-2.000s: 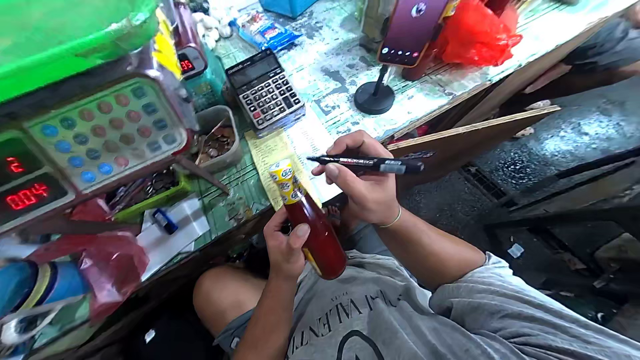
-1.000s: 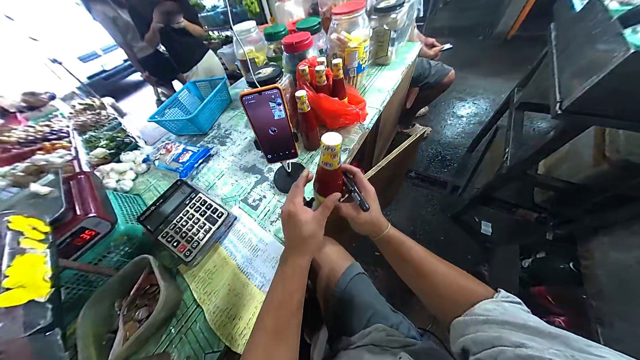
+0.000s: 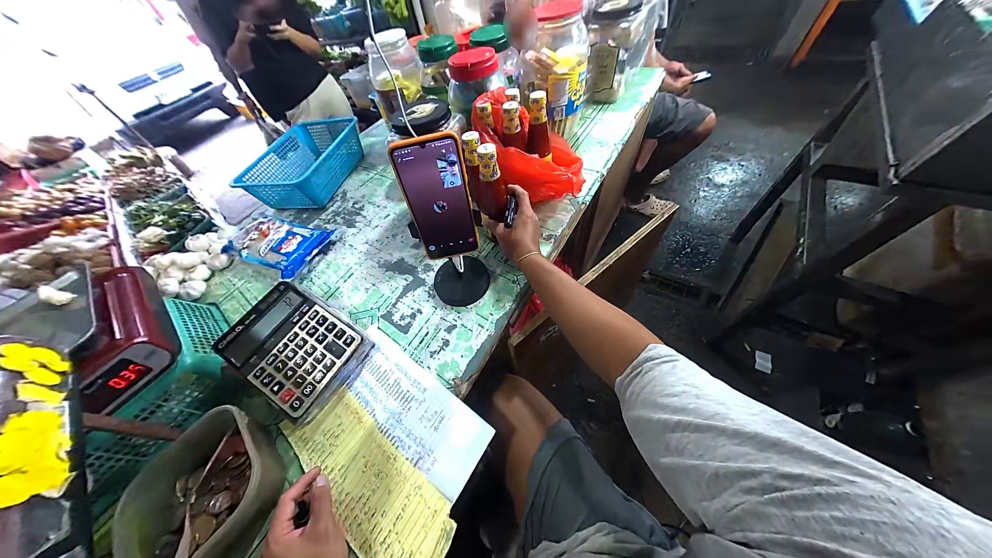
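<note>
My right hand [image 3: 521, 229] reaches to the counter and holds a glass bottle of red sauce [image 3: 489, 184] by its side, with a black marker [image 3: 510, 211] also between the fingers. Another sauce bottle [image 3: 470, 155] stands right beside it. Several like bottles stand in a red plastic bag [image 3: 554, 172] just behind. My left hand [image 3: 308, 518] is low, over the edge of a yellow handwritten sheet [image 3: 380, 473], with a small black object [image 3: 301, 513] between its fingers. A phone [image 3: 438, 198] on a round black stand [image 3: 462, 282] is left of the bottles.
A calculator [image 3: 291, 353] lies beside the papers, near a tub of coins [image 3: 260, 442] and a red digital scale [image 3: 128, 341]. Blue basket [image 3: 302, 167], lidded jars [image 3: 473, 77] and a blue packet [image 3: 283, 246] are on the counter. One person stands beyond; another sits at right.
My right hand has moved away from me with the bottle, to the bottles by the bag. My left hand has let go of the bottle and come back toward me. The view has swung up.
</note>
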